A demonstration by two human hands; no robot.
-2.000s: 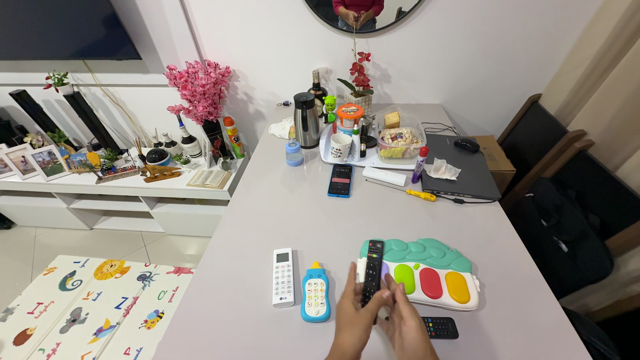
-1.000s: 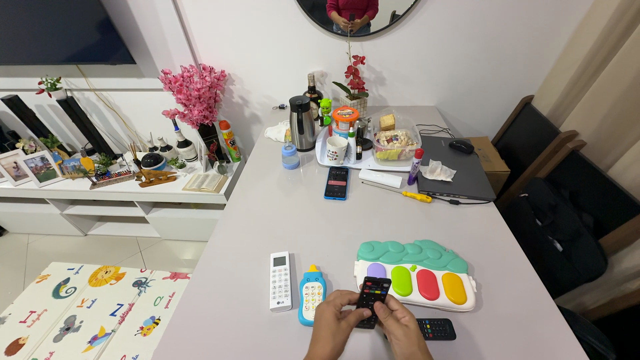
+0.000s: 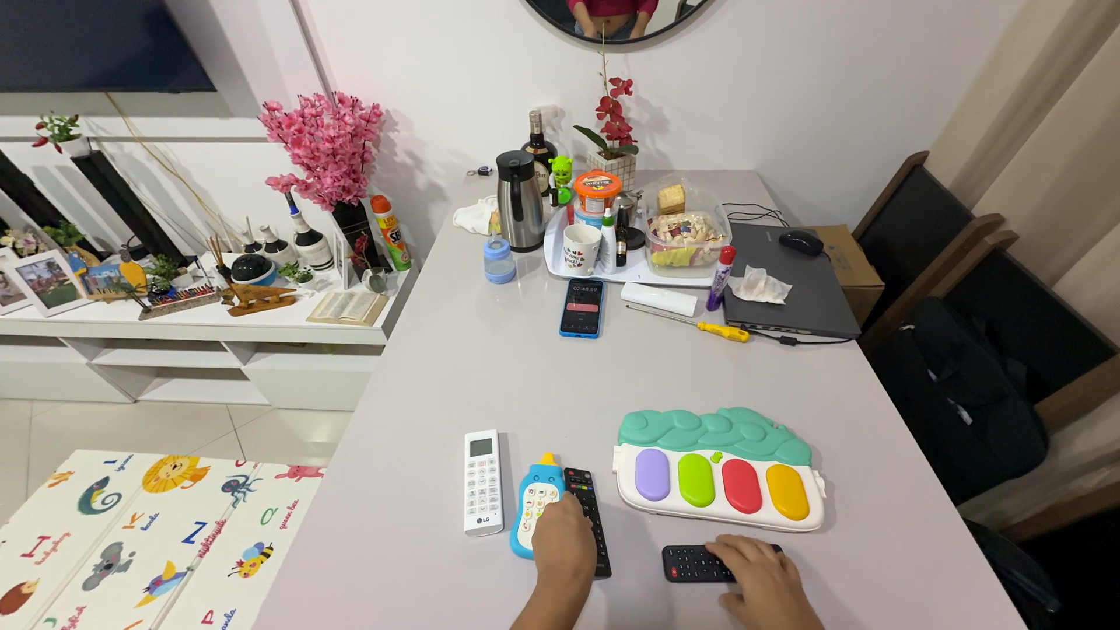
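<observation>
My left hand [image 3: 564, 538] is over a long black remote control [image 3: 588, 507] lying upright in view, right beside a blue and white toy phone [image 3: 528, 516]; its fingers touch the remote, and whether they grip it is hidden. A white LG remote control [image 3: 483, 483] lies left of the toy. My right hand [image 3: 763, 577] rests on the right end of a smaller black remote control [image 3: 696, 564] lying crosswise; its grip cannot be made out. Above that remote is a toy piano [image 3: 719, 472] with four-color oval keys in a white and green body.
Farther back on the table are a phone [image 3: 582, 308], a yellow-handled screwdriver [image 3: 722, 332], a baby bottle [image 3: 500, 261], a steel thermos [image 3: 521, 206], a tray [image 3: 560, 254] with a cup and food box, and a laptop [image 3: 787, 280]. Chairs [image 3: 927, 262] stand at right.
The long black remote, held in both hands before, now lies beside the toy phone under my left hand. My right hand has moved right onto the smaller black remote.
</observation>
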